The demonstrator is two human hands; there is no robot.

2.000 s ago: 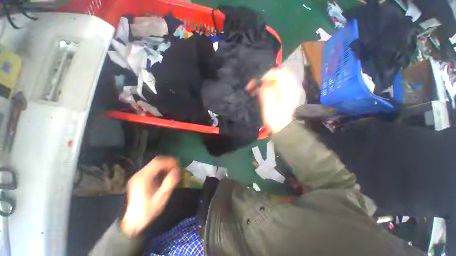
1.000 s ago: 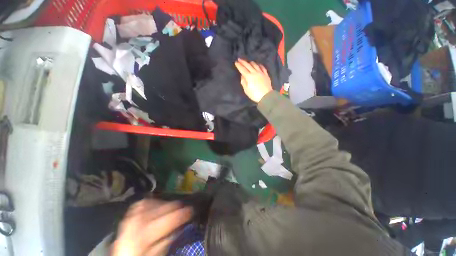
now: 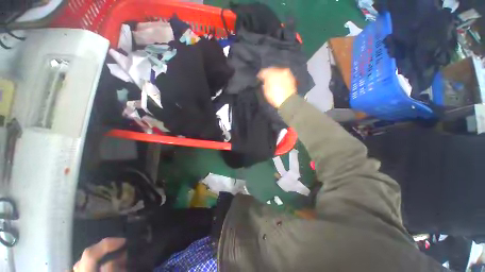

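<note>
A heap of black and dark grey cloth [image 3: 255, 125] lies over the right end of the red basket and hangs over its near rim. My right hand [image 3: 279, 86] is on the upper part of this heap, fingers curled in on the grey cloth, which is bunched at the fingertips. The hand is slightly blurred. My left hand [image 3: 102, 256] is at the lower left, near the machine table's edge and over my dark lap. It is partly cut off by the bottom edge, fingers bent; whether it holds anything is unclear.
The red basket [image 3: 170, 139] also holds white scraps [image 3: 139, 66] and more black cloth. A blue basket [image 3: 372, 74] and a cardboard box stand right of it. The white machine table [image 3: 40, 159] fills the left, with scissors handles [image 3: 8, 223] on it. Scraps litter the green floor [image 3: 199, 162].
The grey cloth under my right hand has shifted and folded over; the hand has gone from flat to curled. My left hand has moved left and down towards the picture's edge.
</note>
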